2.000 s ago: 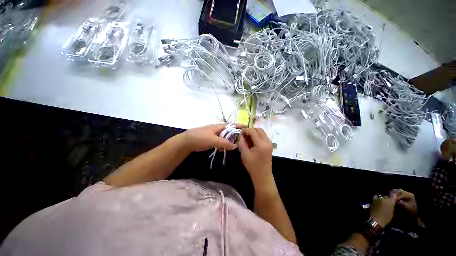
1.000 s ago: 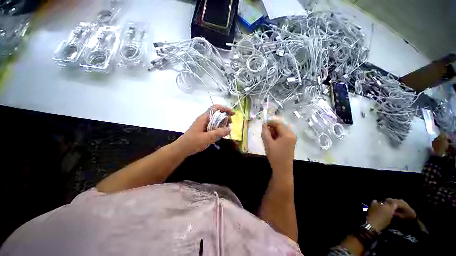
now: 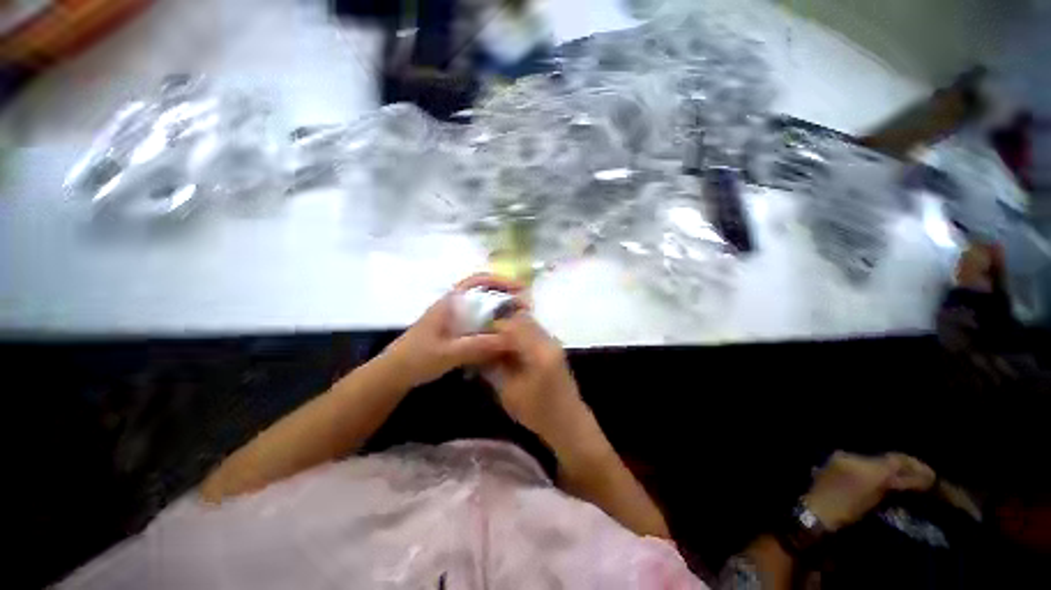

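Observation:
The view is blurred. A small coiled white cable point(image 3: 484, 304) is held in front of me at the table edge. My left hand point(image 3: 444, 334) is closed around the coil from the left. My right hand point(image 3: 524, 352) touches the coil and the left fingers from the right; its fingertips are partly hidden, and its exact grip cannot be told. The cable's ends are not clear. Yellow tape point(image 3: 509, 254) shows just behind my hands.
A large white cable pile point(image 3: 622, 127) lies behind and right of my hands. Clear plastic packs point(image 3: 161, 156) lie far left. A dark phone point(image 3: 726, 210) lies beside the pile, a black box point(image 3: 421, 58) behind. A neighbour's hands point(image 3: 859, 484) are at lower right.
My right hand has come back from the table on the right to meet my left hand at the coil. The view has shifted and blurred.

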